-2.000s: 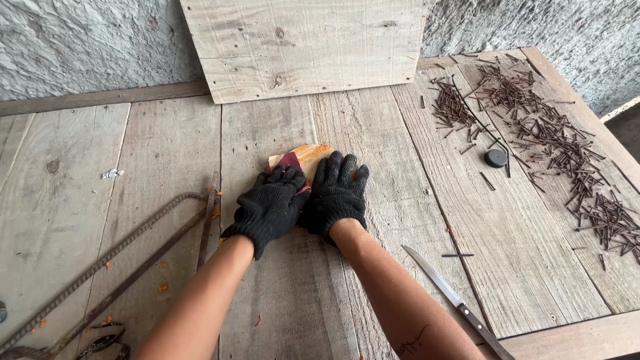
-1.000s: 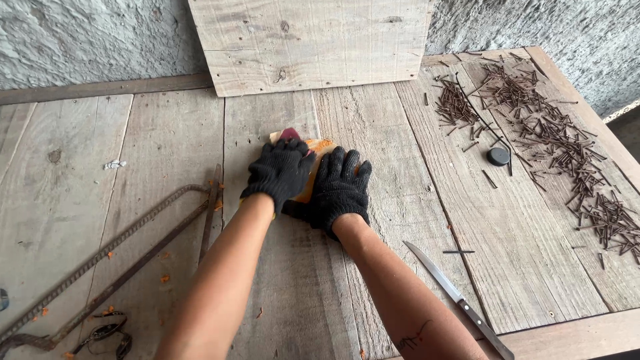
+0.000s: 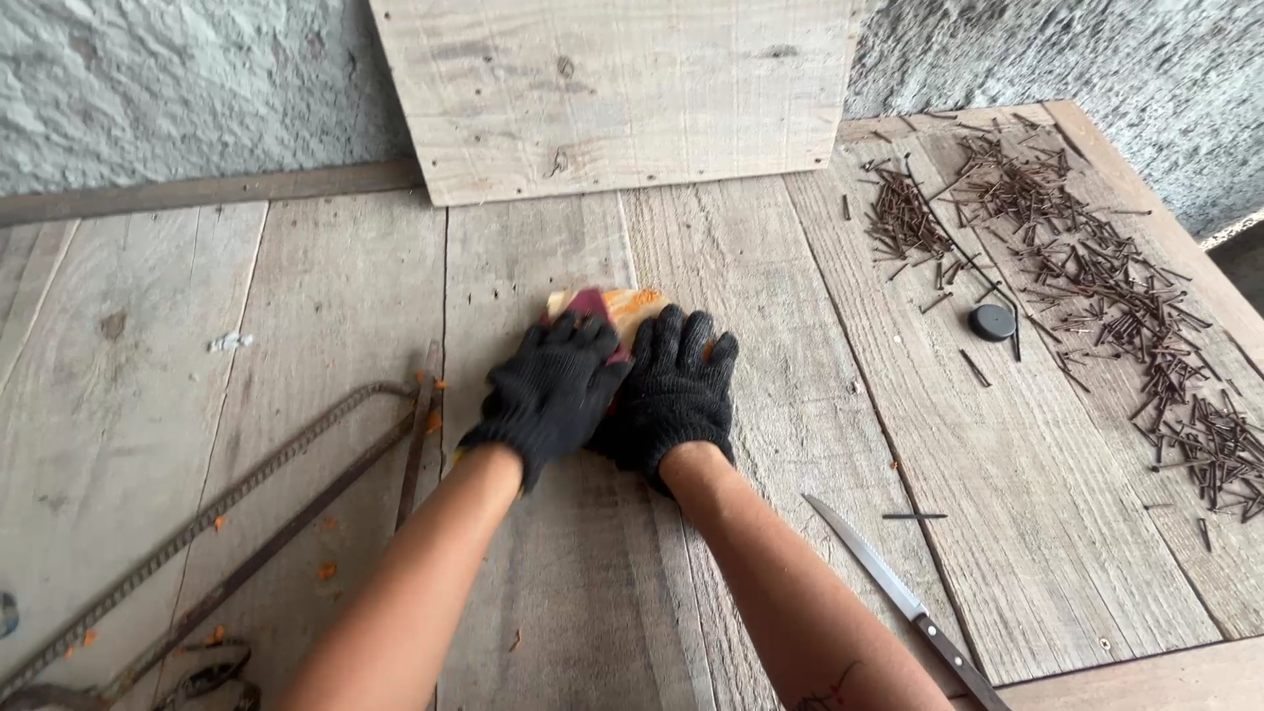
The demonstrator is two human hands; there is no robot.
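Both hands wear black knit gloves. My left hand (image 3: 553, 390) presses a piece of dark red sheet, possibly sandpaper (image 3: 590, 304), onto a pale, orange-marked flat piece (image 3: 642, 299) lying on the plank table. Its fingers are bent over the sheet. My right hand (image 3: 681, 385) lies flat beside it, its fingers spread over the right part of the pale piece. Most of that piece is hidden under the gloves, so its full shape cannot be told.
A serrated knife (image 3: 889, 578) lies at the right, near my forearm. Rusty nails (image 3: 1116, 296) and a black round cap (image 3: 991, 322) are farther right. A wooden board (image 3: 622, 99) stands behind. Bent metal rods (image 3: 286, 464) lie at left among orange crumbs.
My left hand has shifted back and forth over the pale piece, covering different parts of it. My right hand stays nearly in place on it.
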